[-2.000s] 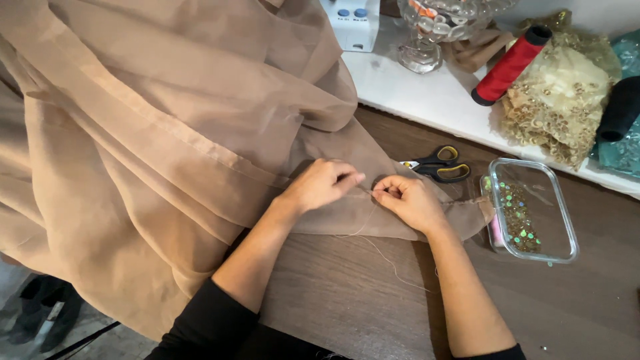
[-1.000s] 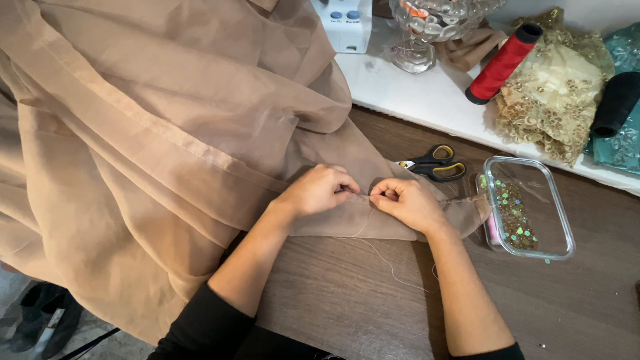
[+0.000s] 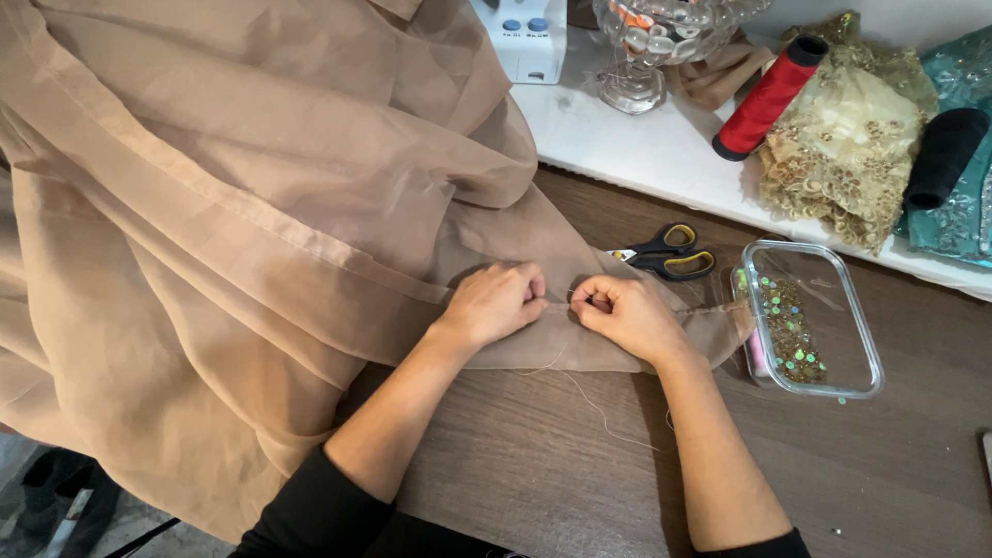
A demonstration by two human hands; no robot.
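Sheer tan fabric point(image 3: 310, 178) spreads in folds over the left and middle of the table, its narrow folded edge running under both hands. My left hand point(image 3: 500, 298) pinches this edge between thumb and fingers. A short gap to the right, my right hand point(image 3: 628, 314) is closed at the same edge, with what looks like a fine needle tip at its fingertips. A thin pale thread point(image 3: 597, 407) trails from the fabric onto the wood below. Black and yellow scissors point(image 3: 674, 252) lie just behind my right hand, their blades partly under the fabric.
A clear container point(image 3: 810, 318) of sequins and beads touches the fabric's right end. On the white shelf point(image 3: 573, 132) stand a white device point(image 3: 527, 39), a glass bowl point(image 3: 643, 39), a red thread spool point(image 3: 771, 97), gold lace point(image 3: 845, 147) and a black spool point(image 3: 945, 159).
My hands have moved slightly apart, and my right hand has turned a little at the fabric's edge. The fabric, scissors and container lie as before.
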